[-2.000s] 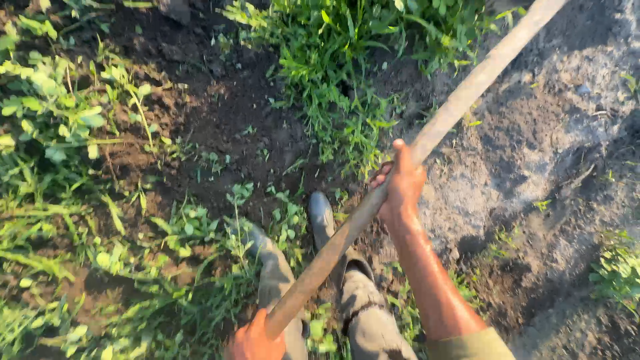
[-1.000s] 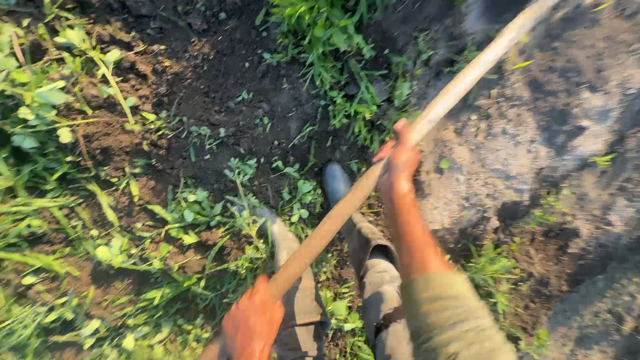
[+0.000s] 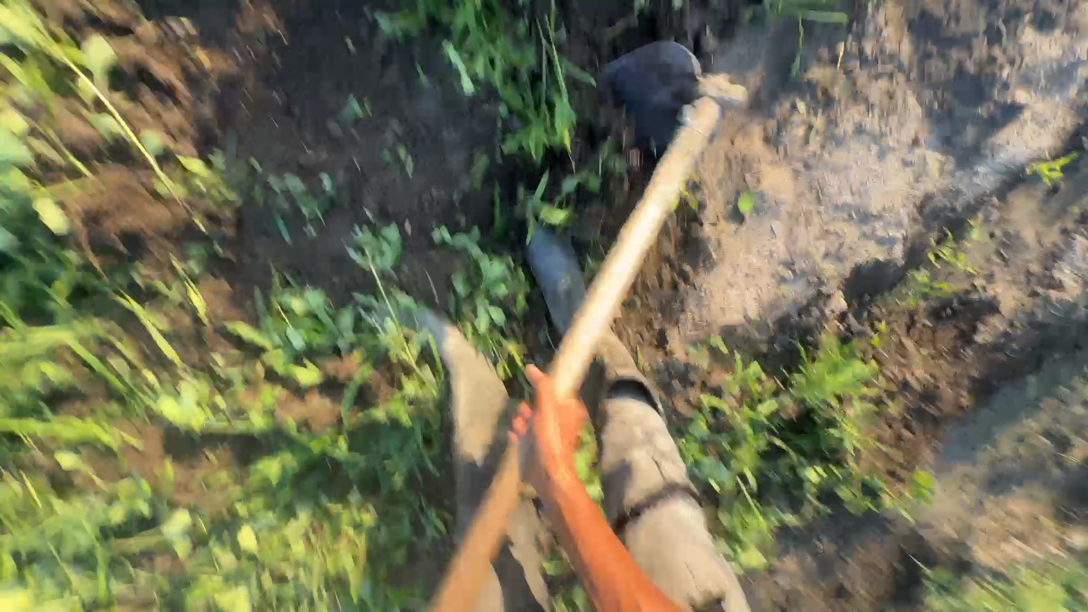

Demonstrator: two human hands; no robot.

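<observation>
A hoe with a pale wooden handle [image 3: 629, 246] runs slantwise from the bottom edge to the upper middle of the head view. Its dark metal blade [image 3: 650, 85] is at the far end, low over or at the ground beside green weeds [image 3: 540, 85]; contact cannot be told through the blur. My right hand [image 3: 552, 425] is wrapped around the handle below its middle, with the bare forearm reaching in from the bottom. My left hand is out of the picture.
Beneath the handle are my boots, one dark boot [image 3: 557, 276] showing best, and muddy trousers [image 3: 654, 484]. Leafy weeds [image 3: 280, 501] cover the left side. Dark soil [image 3: 365, 136] lies ahead, and a pale, uneven dirt strip [image 3: 816, 178] is at the right.
The hoe's blade has come into view at the top. My right hand is lower in the picture, nearer my legs. My left hand, earlier on the lower handle, has left the view.
</observation>
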